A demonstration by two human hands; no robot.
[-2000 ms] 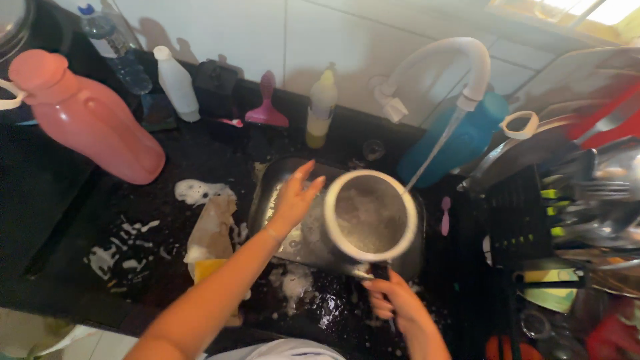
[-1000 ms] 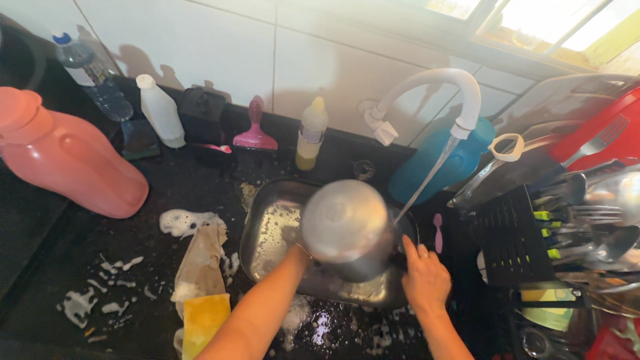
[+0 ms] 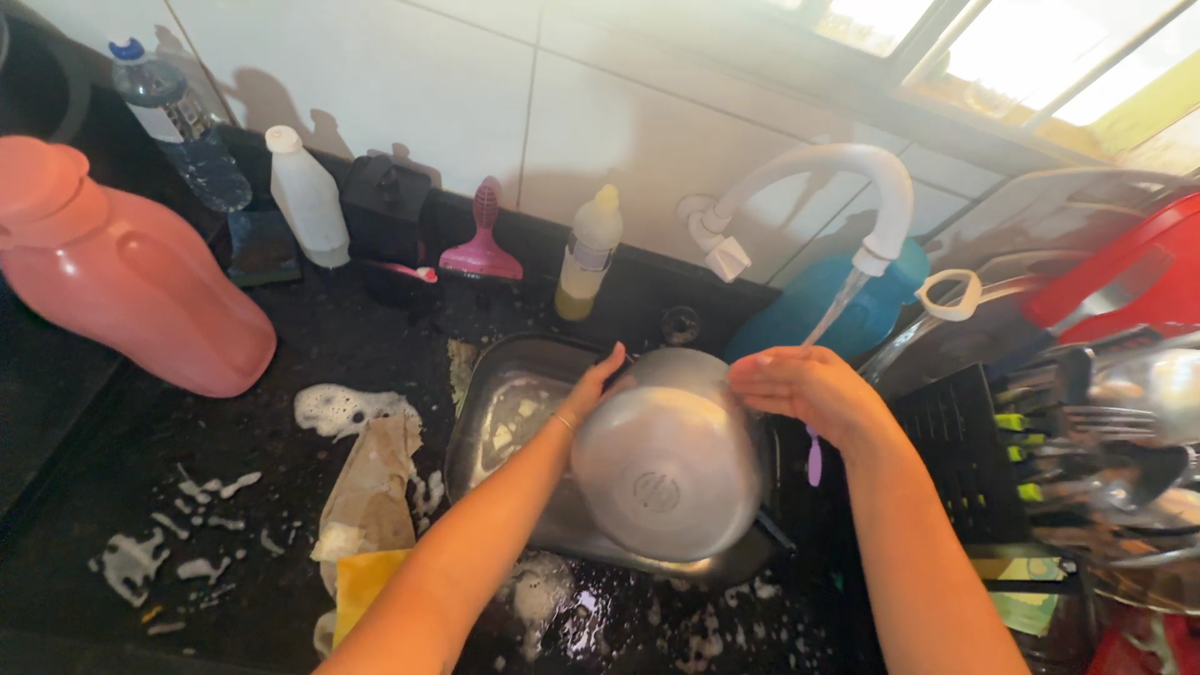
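A metal pot (image 3: 666, 469) is tilted with its round base toward me, above a dark rectangular baking pan (image 3: 506, 403) in the sink area. My left hand (image 3: 595, 380) holds the pot's upper left side, its fingers partly hidden behind it. At the pot's upper right, my right hand (image 3: 797, 384) has its fingers extended against or beside the metal, under water running from the white faucet (image 3: 881, 225). The pot's dark handle (image 3: 776, 532) points down to the right. A beige cloth (image 3: 370, 487) and a yellow cloth or sponge (image 3: 367, 586) lie left of my left forearm.
A pink bottle (image 3: 159, 272) stands at left. Along the wall are a water bottle (image 3: 183, 131), a white bottle (image 3: 309, 202), a pink brush (image 3: 483, 239) and a soap bottle (image 3: 589, 253). A blue jug (image 3: 825, 300) is behind the faucet; a cutlery rack (image 3: 956, 459) stands right.
The pot has turned from opening up to base toward me, and its handle now points down to the right. My right hand has left the handle and moved up under the running water.
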